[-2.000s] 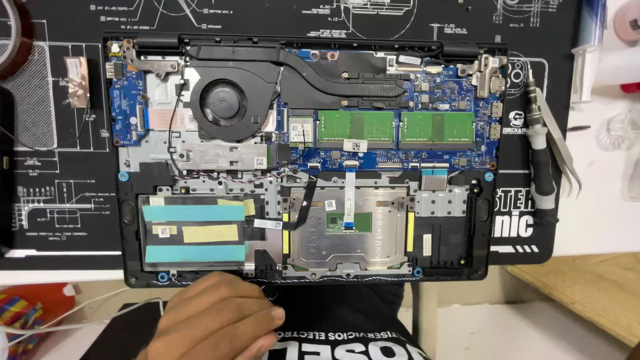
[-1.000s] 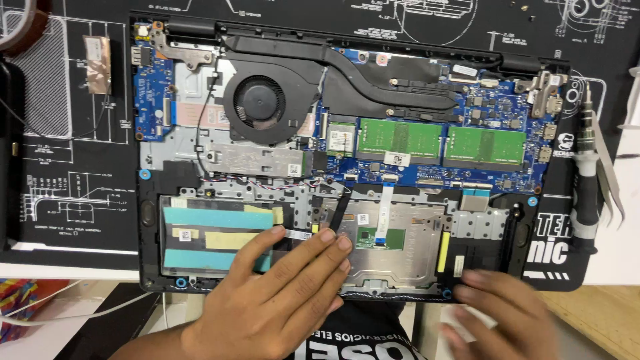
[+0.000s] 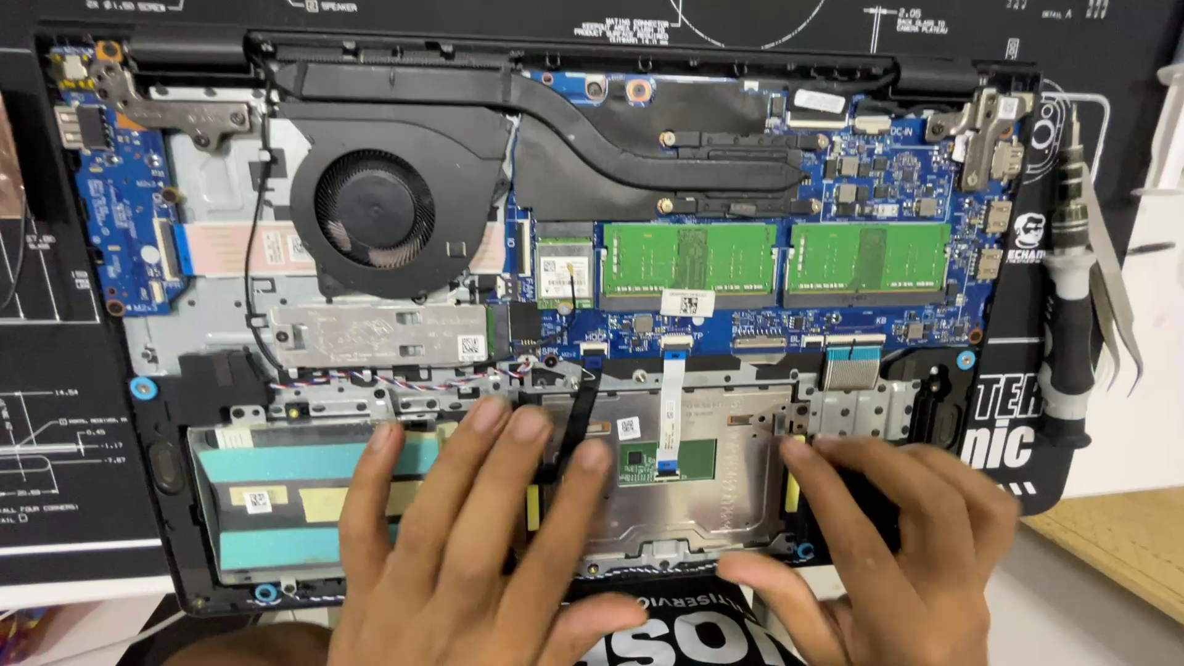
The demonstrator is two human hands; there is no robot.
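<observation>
An opened laptop base (image 3: 518, 314) lies with its inside facing up. My left hand (image 3: 472, 546) is spread over its lower middle, fingertips near the black flat cable (image 3: 578, 407) and the drive bay with teal strips (image 3: 277, 462); it grips nothing that I can see. At the right edge of the metal touchpad plate (image 3: 740, 499), my right hand (image 3: 897, 536) has its fingertips near a yellow strip (image 3: 793, 481), thumb apart, nothing visible in it. Above lie the fan (image 3: 375, 208), two green memory modules (image 3: 689, 259), the SSD (image 3: 379, 333) and a white ribbon cable (image 3: 671, 402).
A black printed work mat (image 3: 55, 370) lies under the laptop. To the right are a screwdriver (image 3: 1071, 277) and metal tweezers (image 3: 1115, 305), side by side. A white cable (image 3: 120, 643) runs at the lower left. Dark fabric with white lettering (image 3: 694, 634) is below the front edge.
My right hand, out of view two seconds ago, has come in and moved up over the laptop's lower right. My left hand's fingers have spread apart. The view is now closer.
</observation>
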